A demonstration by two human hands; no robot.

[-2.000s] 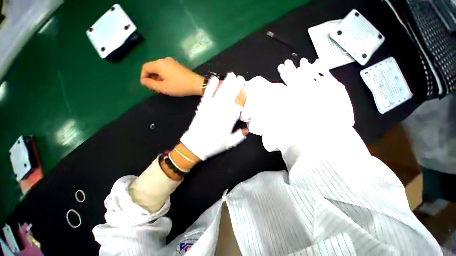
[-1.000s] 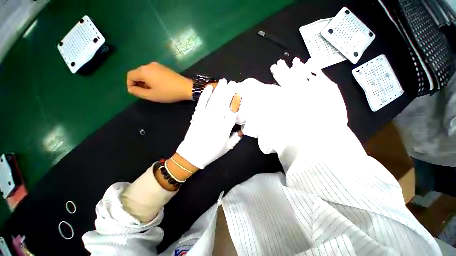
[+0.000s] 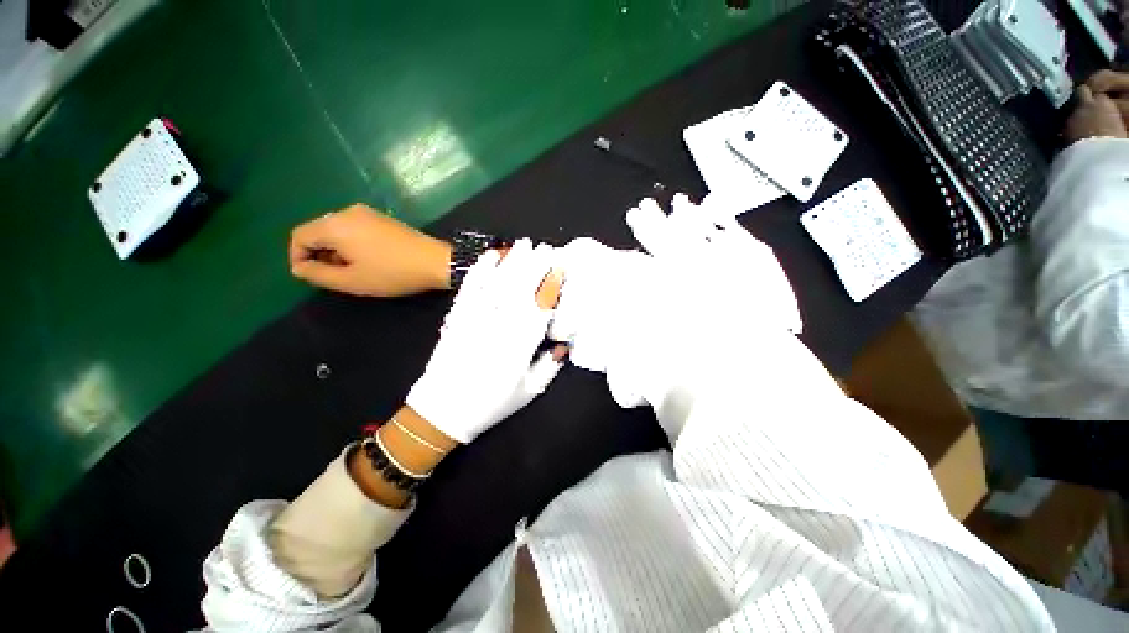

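My right hand [image 3: 359,251], bare and curled closed with nothing visible in it, reaches left over the green belt [image 3: 359,74]. A dark bracelet is on its wrist. My left hand [image 3: 483,346], in a white glove, lies across my right forearm and grips its white sleeve near the wrist. A white glove [image 3: 675,225] shows against the right sleeve; bright glare blurs its outline. An electronic unit [image 3: 142,192] with a white perforated plate facing up and a dark housing below sits on the belt at the upper left, apart from both hands.
White covers [image 3: 792,142] overlap on the black mat [image 3: 495,482], with another cover [image 3: 860,239] nearby. A thin dark tool [image 3: 628,155] lies left of them. A checked bag [image 3: 935,118] is at right, beside another person's white sleeve [image 3: 1090,272]. Pale rings [image 3: 136,570] lie lower left.
The view has shifted, bringing the other person's arm and hand in at right. The unit has moved left along the belt; another at the left edge has left view. My hands keep their hold.
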